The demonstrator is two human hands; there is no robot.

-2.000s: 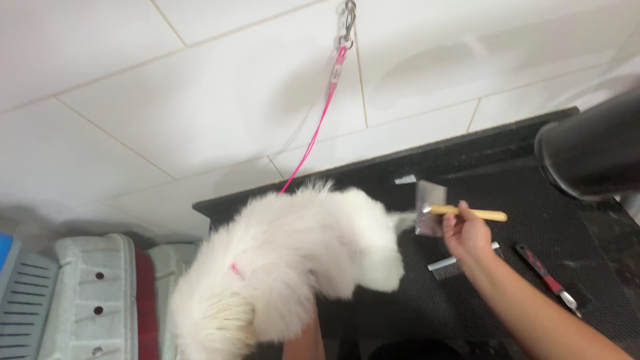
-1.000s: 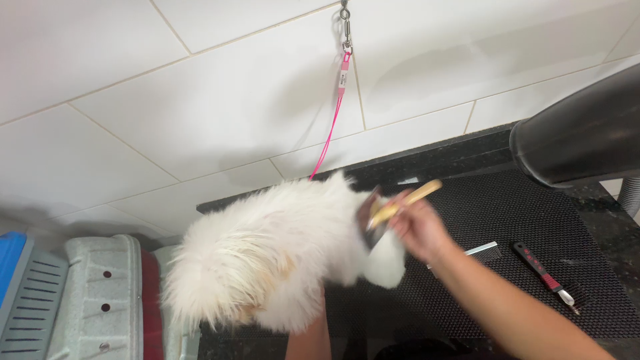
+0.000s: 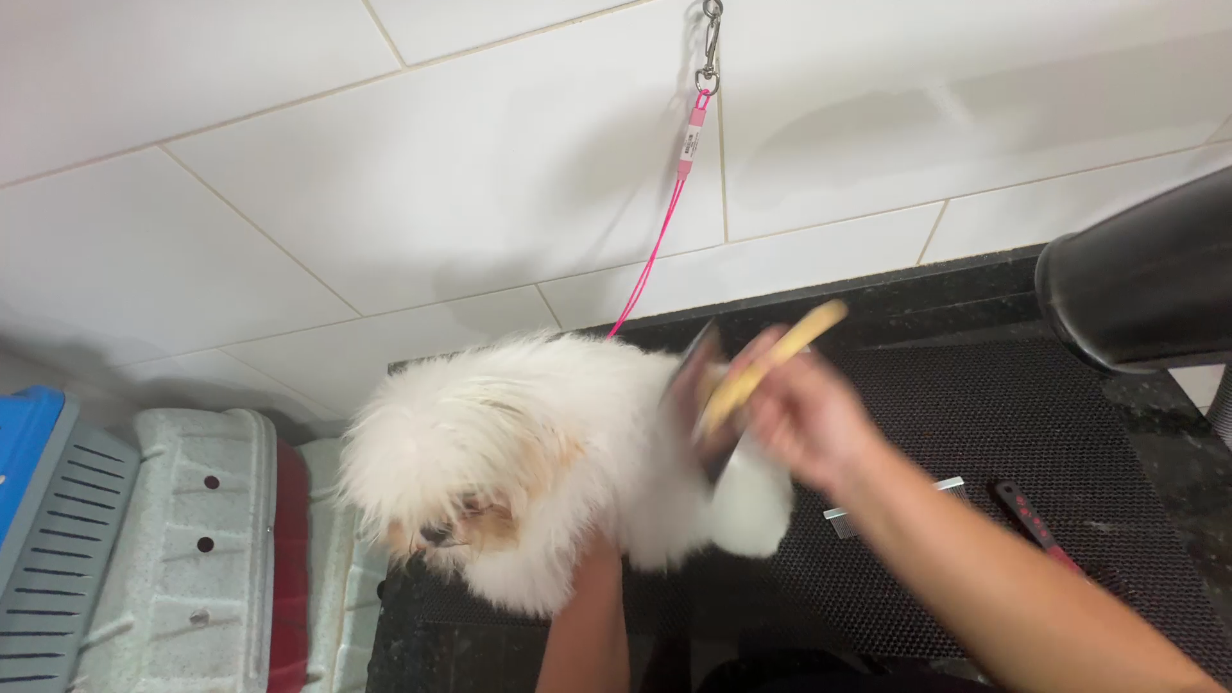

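A fluffy white dog (image 3: 568, 423) stands on a black textured mat (image 3: 1001, 423), its head low and turned toward the camera. My right hand (image 3: 804, 409) grips the pale wooden handle of a slicker brush (image 3: 770, 366), blurred by motion, with its pad against the coat of the dog's side. The forearm of my left hand reaches under the dog's chest; fur hides the hand itself, so its fingers cannot be seen. A pink grooming loop (image 3: 654, 250) runs from the dog up to a metal clip (image 3: 709, 48).
A metal comb (image 3: 839, 523) lies partly behind my right forearm, near a dark-and-red handled tool (image 3: 1030, 520). A black dryer nozzle (image 3: 1136, 279) juts in at right. Plastic pet carriers (image 3: 183, 539) stand at left, beside the black stone table. White tiled wall (image 3: 539, 173) rises behind.
The brush in my right hand has moved left, from near the dog's rear to its side. The dog's head has turned, and its muzzle now shows.
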